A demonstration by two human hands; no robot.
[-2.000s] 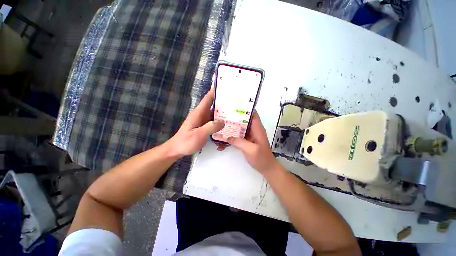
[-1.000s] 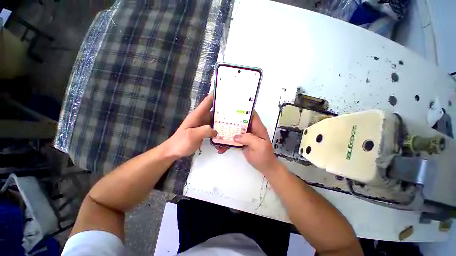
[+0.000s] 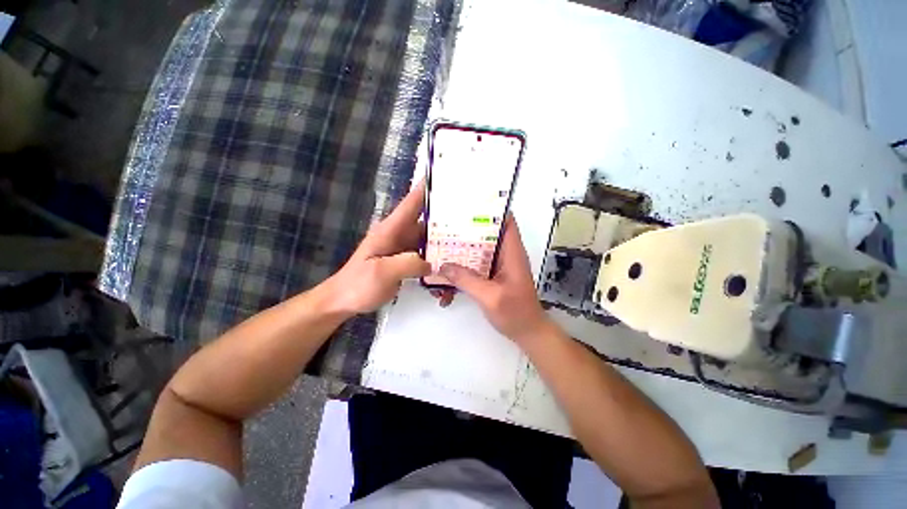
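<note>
A smartphone (image 3: pixel 471 194) with a bright white screen and a dark edge is held upright over the white table, near the plaid cloth's edge. A keyboard and a small green bubble show on its screen. My left hand (image 3: pixel 383 260) grips its lower left side, with the thumb at the bottom of the screen. My right hand (image 3: pixel 505 286) grips its lower right side, with the thumb over the lower keyboard. The fingers behind the phone are mostly hidden. Both hands are bare.
A cream sewing machine head (image 3: pixel 696 283) with green lettering stands on the white table (image 3: pixel 597 89) at the right. A plaid cloth (image 3: pixel 269 159) with shiny plastic edges covers the left extension. A pale frame (image 3: pixel 65 398) stands lower left. Bagged items lie beyond the table's far edge.
My right thumb has moved left and up across the keyboard since a second ago. The phone has shifted very slightly. Both hands still hold it.
</note>
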